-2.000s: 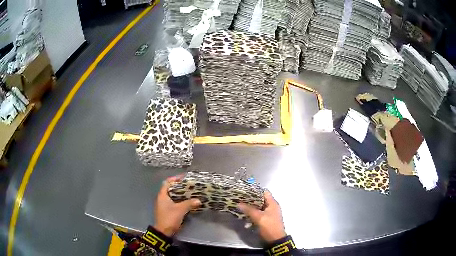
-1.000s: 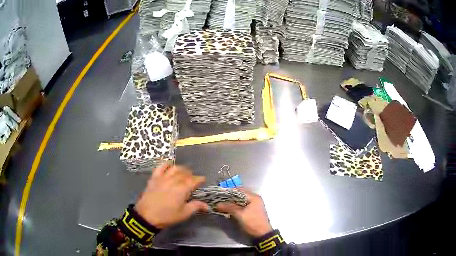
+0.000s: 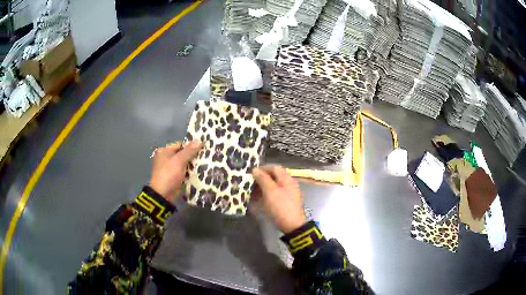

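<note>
My left hand (image 3: 171, 170) and my right hand (image 3: 278, 193) hold the left and right edges of a leopard-print panel bundle (image 3: 226, 158), leopard face up. How many panels it has cannot be told. It hides the place of the short stack at the left. The tall stack (image 3: 314, 109) of leopard panels stands just behind and to the right of it. The blue binder clip is mostly hidden beside my right wrist.
Yellow tape (image 3: 331, 176) marks the grey table (image 3: 202, 253). A loose leopard swatch (image 3: 435, 228) and fabric scraps (image 3: 480, 193) lie at the right. Tied bundles (image 3: 424, 57) stand at the back. A white object (image 3: 246, 73) sits left of the tall stack.
My hands have moved forward from the table's front edge, over the short stack's place. The bundle was edge-on and bent in my hands; now it shows its flat leopard face. The view has shifted.
</note>
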